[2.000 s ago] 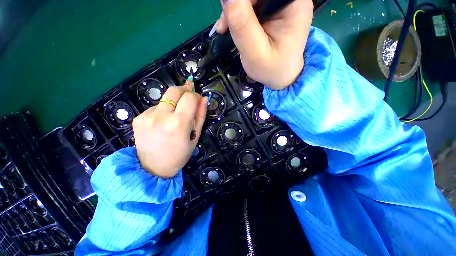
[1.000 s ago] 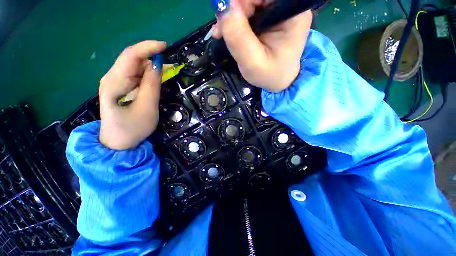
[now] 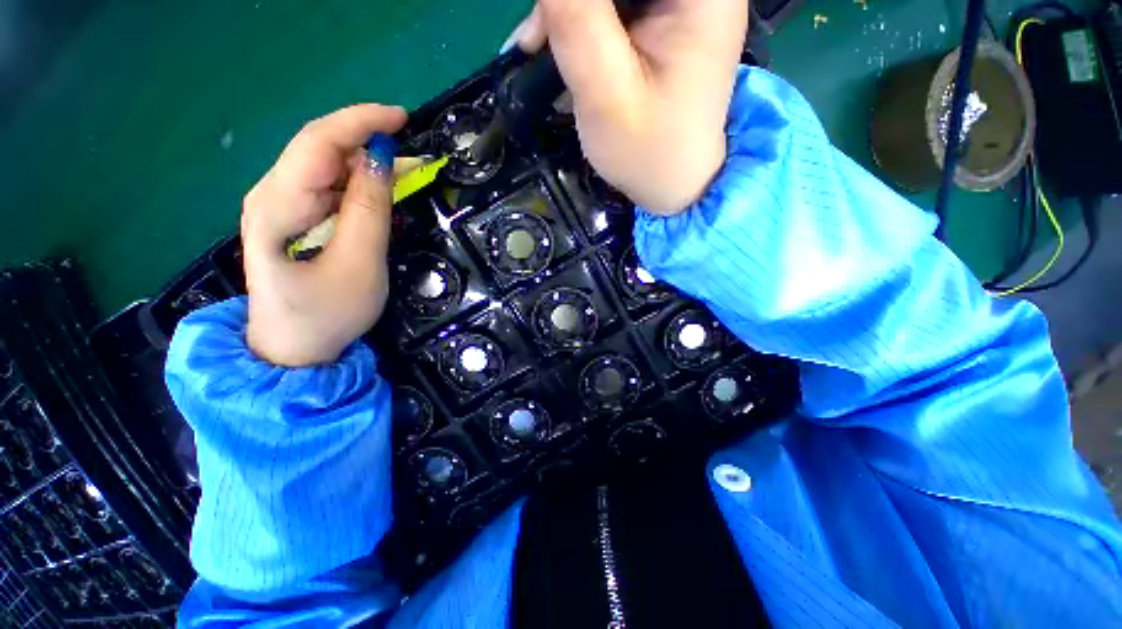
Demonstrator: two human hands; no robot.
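Note:
My left hand (image 3: 322,234) holds yellow tweezers (image 3: 418,179); their point is at a round component (image 3: 468,143) in the top row of the black blister tray (image 3: 486,313). My right hand (image 3: 652,105), partly cut off by the top edge, is closed around the black soldering iron (image 3: 529,96). The iron slants down toward the same component; its tip is too dark to tell whether it touches. Other round components with pale centres sit in the tray's pockets. My left hand covers part of the tray's left side.
Stacked black trays (image 3: 92,406) stand at the left. At the right are a round brown-grey pot (image 3: 999,154) with silvery bits inside, a black box (image 3: 1073,117), black cables and a yellow-green wire. A green bench mat (image 3: 185,111) lies under the tray.
Since the first frame my left hand has moved left from over the tray, and the yellow tweezers now show. My right hand has shifted slightly up and left.

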